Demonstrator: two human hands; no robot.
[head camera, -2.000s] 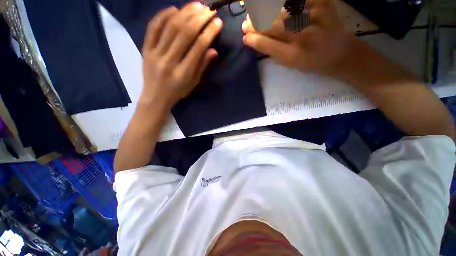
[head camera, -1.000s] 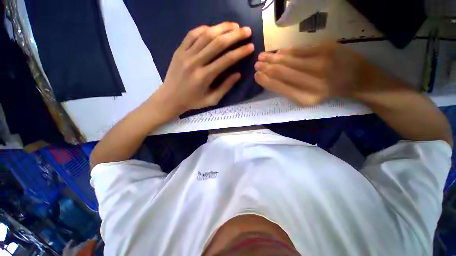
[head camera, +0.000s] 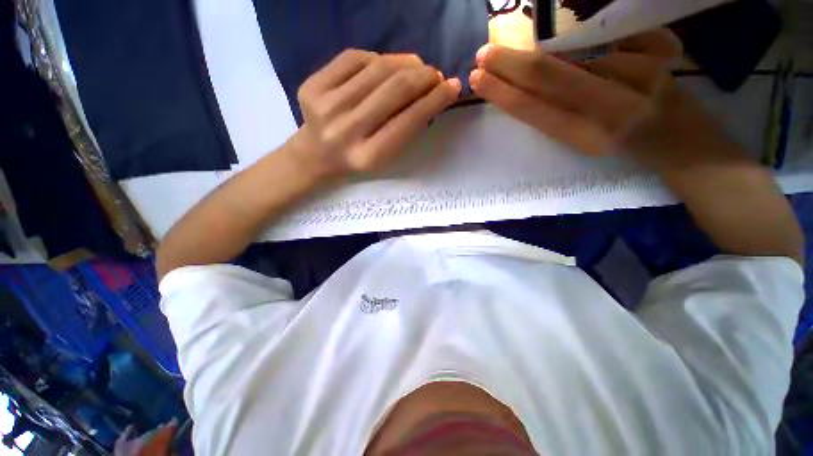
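Observation:
A dark navy garment panel (head camera: 357, 27) lies on the white table, its near edge under both hands. My left hand (head camera: 374, 107) pinches the panel's near edge with its fingertips. My right hand (head camera: 570, 89) has thumb and fingertips at the same edge, close to the left fingertips, just in front of the sewing machine (head camera: 624, 20). The lit machine bed (head camera: 512, 30) shows beside the right fingertips. The machine head covers part of the right hand. The needle and presser foot cannot be made out clearly.
A stack of dark cut panels (head camera: 143, 89) lies at left beside a shiny brown strip (head camera: 85, 151). A dark piece (head camera: 731, 44) lies at upper right, with thread snips (head camera: 779, 120) near it. A printed scale (head camera: 428, 198) runs along the table's front edge. Blue baskets (head camera: 134, 307) stand below left.
The panel has moved away from me, baring the table in front of it. Both hands have come together at its near edge, the left from flat on the cloth.

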